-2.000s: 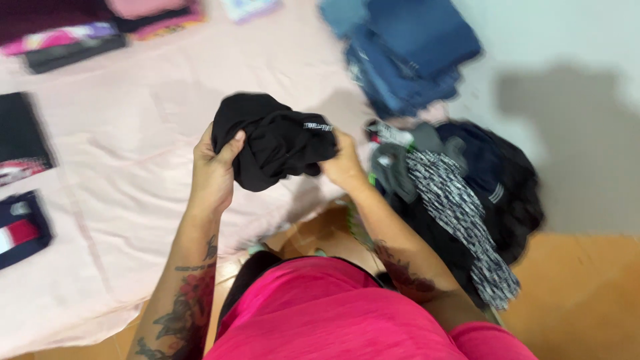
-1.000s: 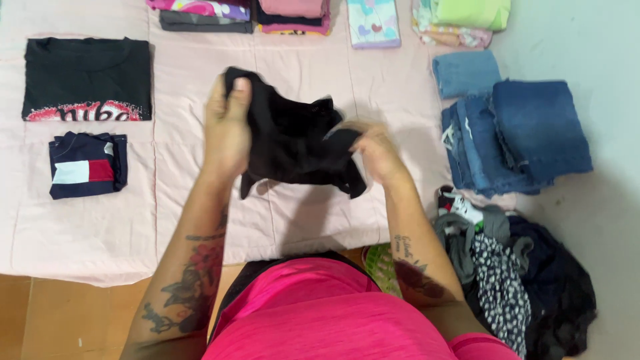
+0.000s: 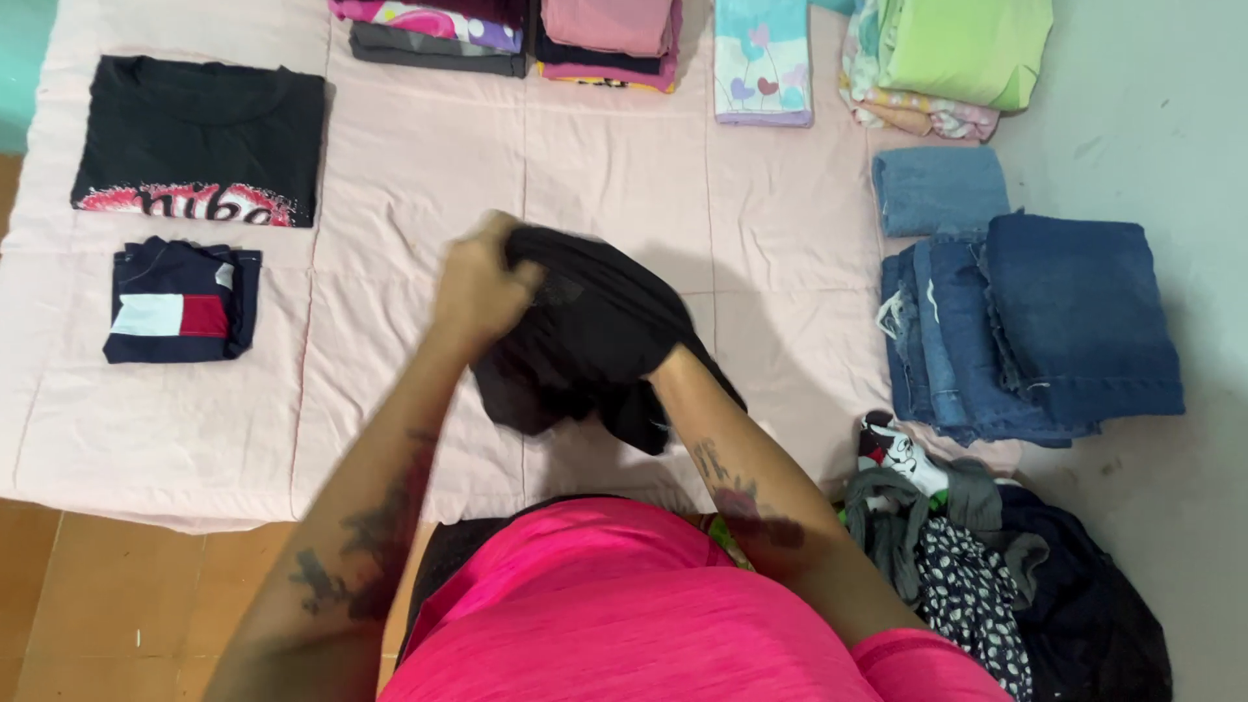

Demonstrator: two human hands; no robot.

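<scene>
A black cloth garment (image 3: 595,331) hangs bunched between my hands, above a pale pink quilted bedspread (image 3: 409,390). My left hand (image 3: 487,283) grips its upper left edge, thumb folded over the cloth. My right hand (image 3: 663,361) has gone inside the garment; only the wrist shows at the opening, and the fingers are covered by the fabric. To the left lie a folded black T-shirt (image 3: 200,127) with a red and white print and, below it, a folded navy garment (image 3: 166,327) with a white and red block.
Folded jeans (image 3: 1072,312) and a lighter denim piece (image 3: 941,190) lie at right. Below them is a loose clothes heap (image 3: 1053,595). Along the far side are folded stacks (image 3: 439,39), (image 3: 604,29), a printed cloth (image 3: 762,68) and a green folded cloth (image 3: 960,49).
My right hand, which held the garment's edge in view a second ago, is now inside it. The black garment hangs more spread out. The view has shifted since two seconds ago.
</scene>
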